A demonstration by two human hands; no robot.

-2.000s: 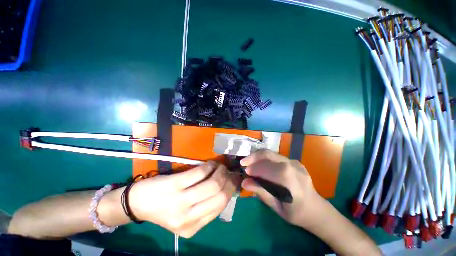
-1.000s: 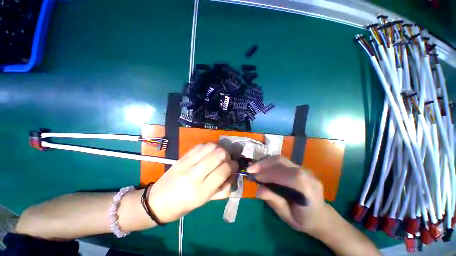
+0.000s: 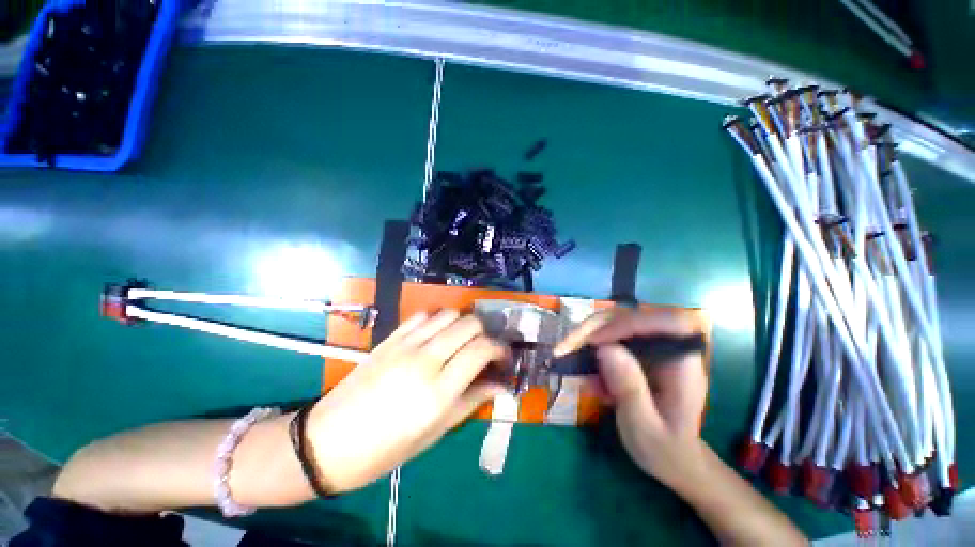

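Observation:
A white two-leg cable harness [image 3: 235, 335] lies to the left, its red-and-black connector [image 3: 115, 302] at the far left. One leg ends in loose-looking wire ends on the board; the other runs under my left hand [image 3: 412, 401], whose fingertips hold its end at the fixture. The small dark and metallic holding fixture [image 3: 531, 366] sits mid-board, partly hidden by fingers. My right hand [image 3: 641, 374] grips a dark pen-like tool [image 3: 668, 346], its tip end toward the fixture from the right. The orange base board [image 3: 428, 302] lies under both hands.
A pile of black connector housings [image 3: 481, 230] lies just behind the board. A large bundle of white harnesses [image 3: 845, 310] lies at the right. A blue tray [image 3: 137, 118] of black parts is at the upper left. Black tape [image 3: 627, 274] and pale tape [image 3: 496, 447] cross the board. A metal rail runs behind.
The view has shifted, showing more of the tray and rail. My right hand has moved right and the tool now lies nearly level, exposing more of the fixture. My left hand stays at the cable end.

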